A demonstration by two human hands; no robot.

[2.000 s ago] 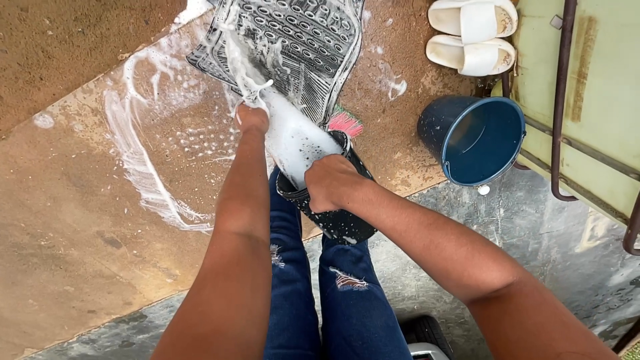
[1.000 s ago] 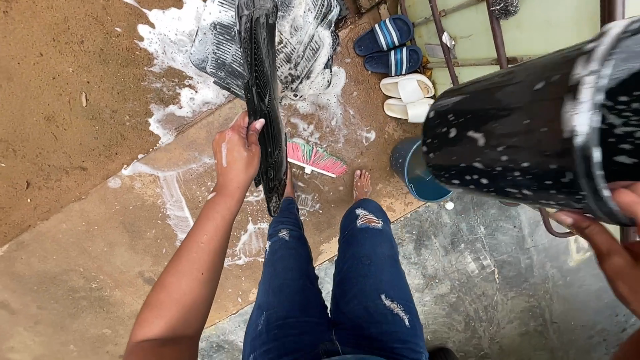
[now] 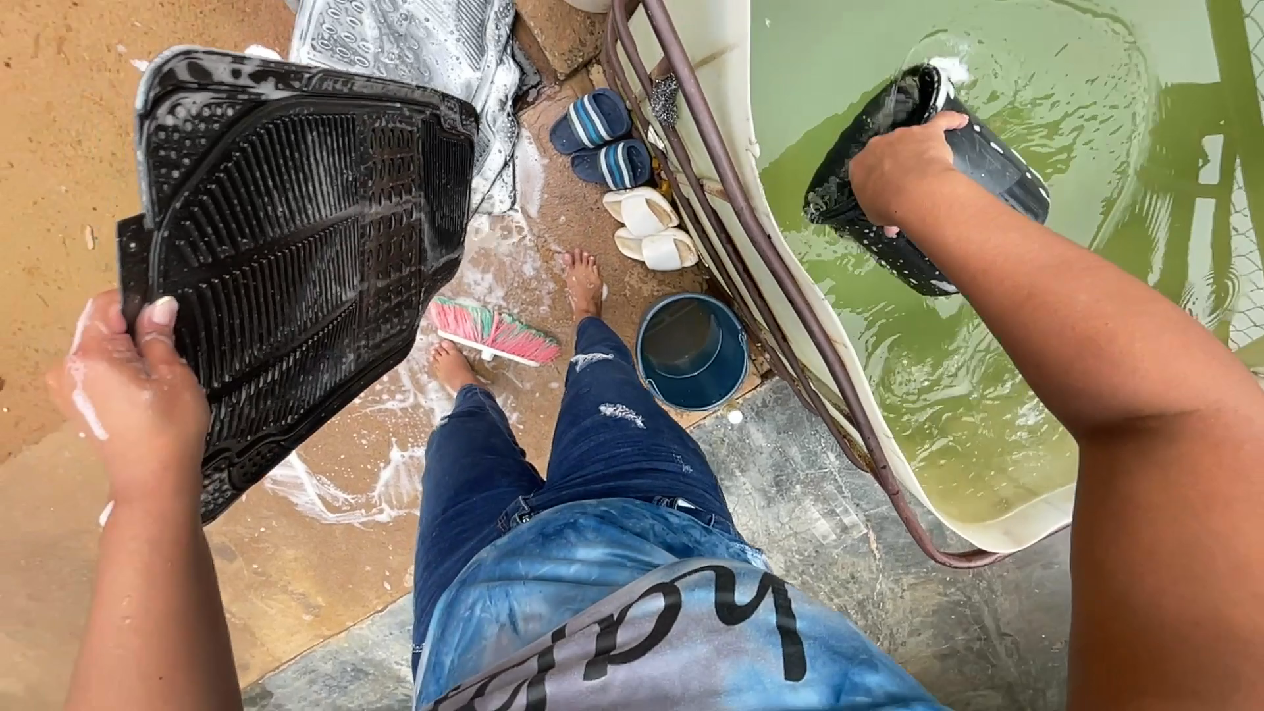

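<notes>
My left hand (image 3: 138, 390) grips the lower left edge of a black rubber car floor mat (image 3: 286, 237), which is held up, wet, with its ribbed face toward me. On the right, my right hand (image 3: 908, 168) holds a black bucket (image 3: 997, 183) by its rim. The bucket lies tilted in the greenish water (image 3: 987, 395) of a large tank, partly under the surface, and ripples spread around it. Another ribbed floor mat (image 3: 395, 49), covered in suds, is on the ground behind the held mat.
The tank's pale wall (image 3: 790, 227) has a brown metal frame (image 3: 731, 178). Beside it stand a dark blue bucket (image 3: 691, 351), white slippers (image 3: 655, 249) and striped blue slippers (image 3: 612, 163). A pink and green broom head (image 3: 499, 331) lies by my bare feet on the sudsy ground (image 3: 346, 484).
My right hand has brought the black bucket into the tank's water. My left hand still holds the mat, now turned broad face toward me. The view has swung right.
</notes>
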